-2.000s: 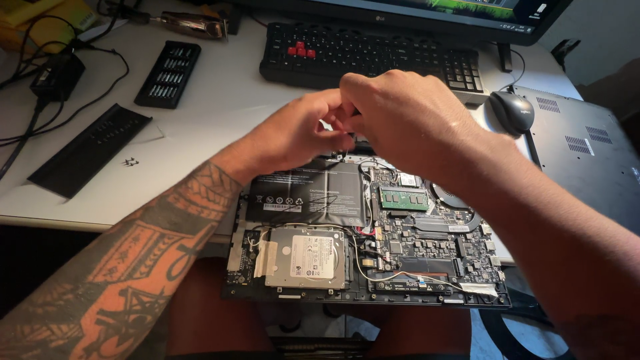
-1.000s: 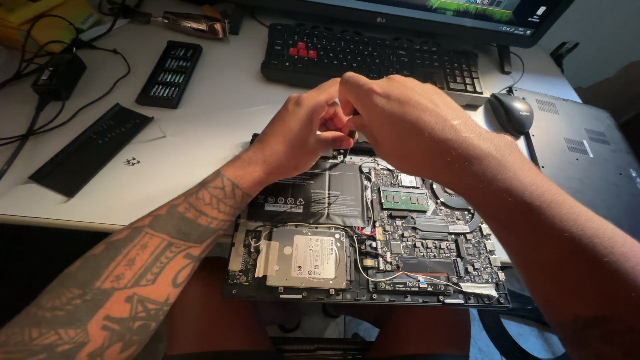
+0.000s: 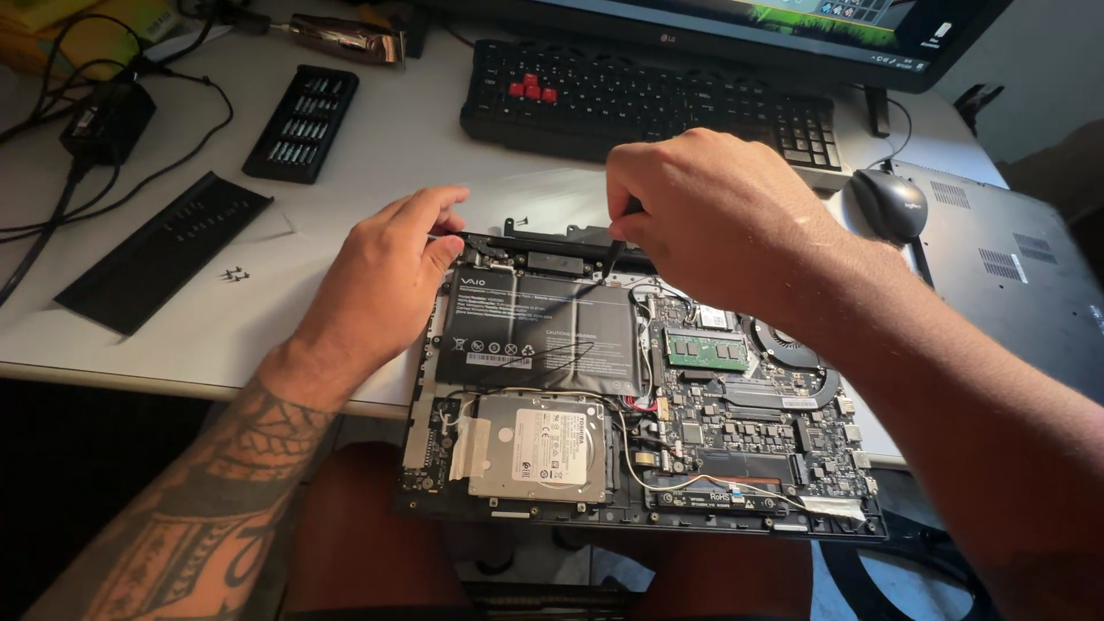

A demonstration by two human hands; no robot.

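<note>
An opened laptop chassis (image 3: pixel 638 522) lies across the desk edge and my lap. It shows a black battery pack (image 3: pixel 543 332), a hard drive (image 3: pixel 539 448), a green memory module (image 3: pixel 705 349) and a cooling fan (image 3: pixel 780 341). My right hand (image 3: pixel 699 194) grips a dark screwdriver (image 3: pixel 613 259), its tip pointing down at the battery's upper edge; most of its handle is hidden in the fingers. My left hand (image 3: pixel 388 267) rests at the chassis's upper left corner, fingers apart, with nothing seen in it. A small screw (image 3: pixel 522 222) sits just beyond the hinge side.
Left on the desk are a screwdriver bit case (image 3: pixel 302 125), a dark tray (image 3: pixel 164 250), several small screws (image 3: pixel 233 274) and a power adapter (image 3: pixel 108 121). Behind stand a keyboard (image 3: pixel 638 103) and a monitor (image 3: pixel 742 34). A mouse (image 3: pixel 890 205) rests on a dark laptop cover (image 3: pixel 992 250) at right.
My hands were together above the battery's upper edge; now they are apart. My left hand has moved left and down to the chassis corner. The screwdriver now shows below my right hand.
</note>
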